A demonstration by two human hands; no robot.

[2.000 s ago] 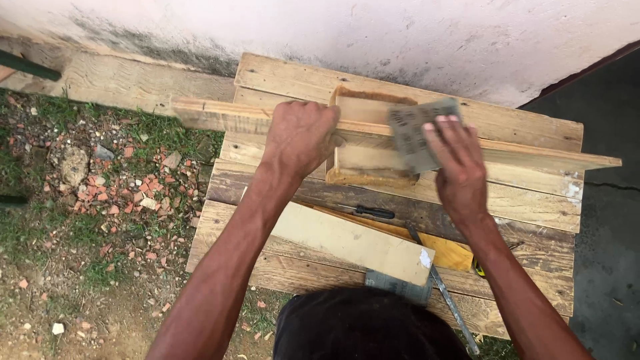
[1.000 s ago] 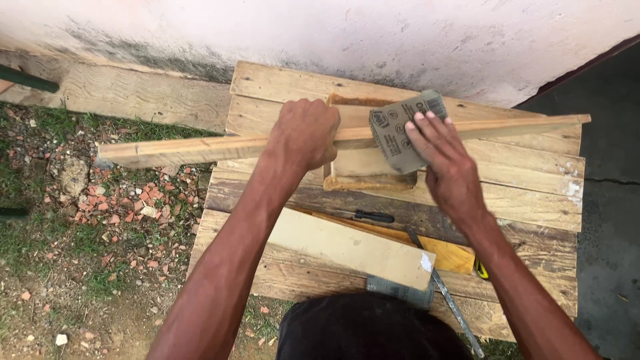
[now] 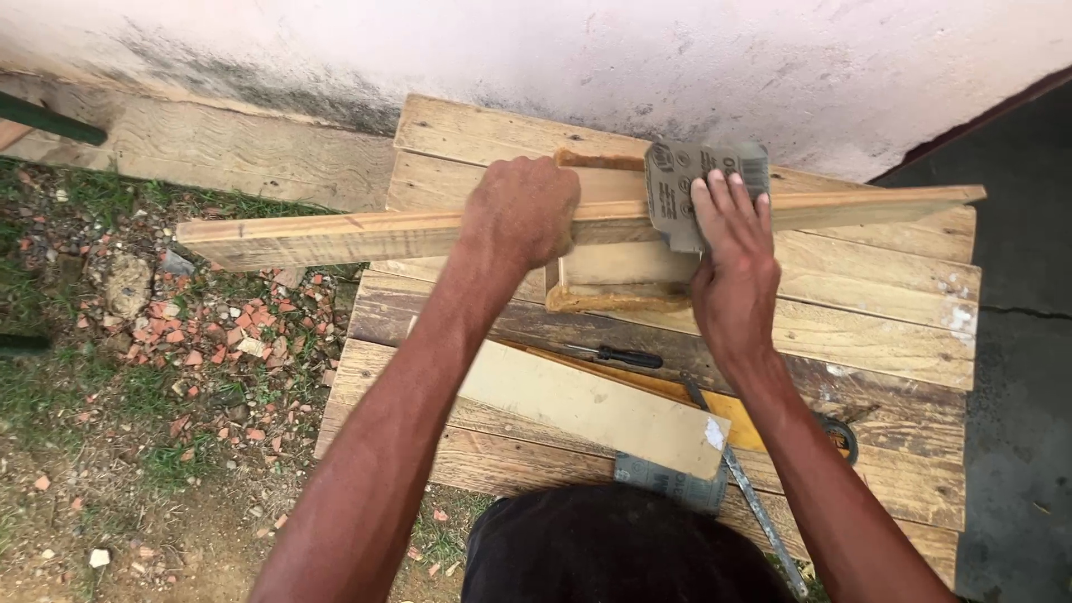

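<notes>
My left hand [image 3: 521,209] is closed around a long wooden board [image 3: 335,239], which is held on edge above a plank table [image 3: 871,276]. Over the board's upper edge, right of that hand, lies a bent sheet of sandpaper [image 3: 674,193], gripped by my right hand [image 3: 737,251]. The sheet bears writing, and its fingers-side part is covered. Beneath the board sits a wooden box or frame [image 3: 628,266] with rough brown edges, partly hidden by the board and the sandpaper.
Nearer me on the table lie a screwdriver [image 3: 628,357], a cream board [image 3: 586,402], a yellow tool [image 3: 737,419], a metal bar [image 3: 762,519], another sandpaper sheet [image 3: 662,481] and a round tape-like item [image 3: 840,437]. A pink wall [image 3: 586,67] stands behind; rubble [image 3: 201,327] lies left.
The board first shifted left and its tilt changed; its right end now sits higher than two seconds ago. The sandpaper, flatter over the board before, is now folded down across its near side.
</notes>
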